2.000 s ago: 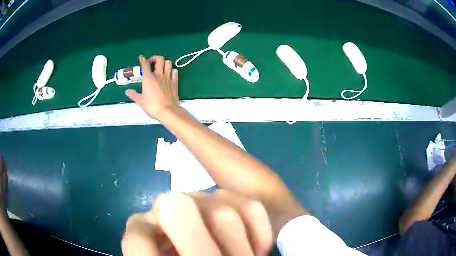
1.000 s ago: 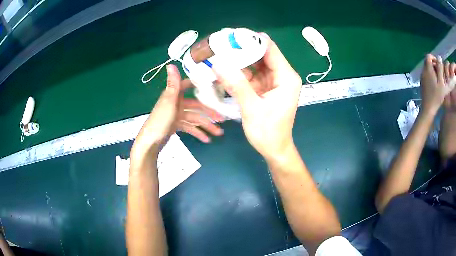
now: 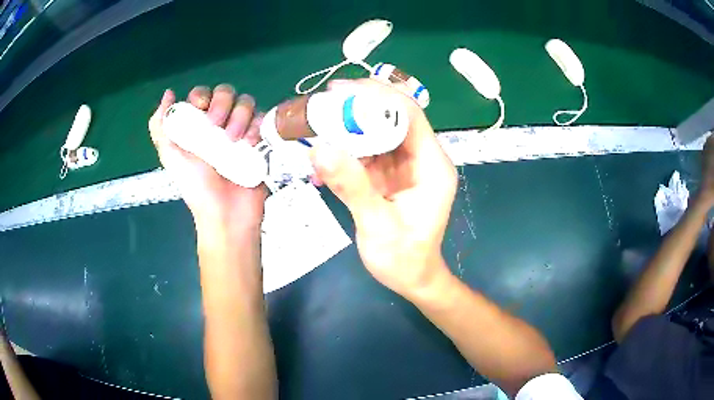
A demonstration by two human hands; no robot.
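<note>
My left hand (image 3: 211, 156) holds a plain white top cover (image 3: 213, 144) across its palm, the fingers curled up behind it. My right hand (image 3: 399, 187) holds the open half (image 3: 337, 123), white with a brown patch and blue marks, with a small dark spot near its right end. The two parts are close together in front of me, above the white edge strip. A bit of cord shows between them; the rest of the strap is hidden.
On the green belt (image 3: 258, 47) lie another cover with strap (image 3: 366, 39) beside an open half (image 3: 401, 84), two plain devices right, and a small pair far left. A white sheet (image 3: 301, 238) lies on the worktop. A neighbour's arm (image 3: 665, 258) is at right, another lower left.
My left hand, open and blurred one second ago, now holds the white cover. My right hand still holds the open half, now slightly lower. The view has turned, shifting the belt items.
</note>
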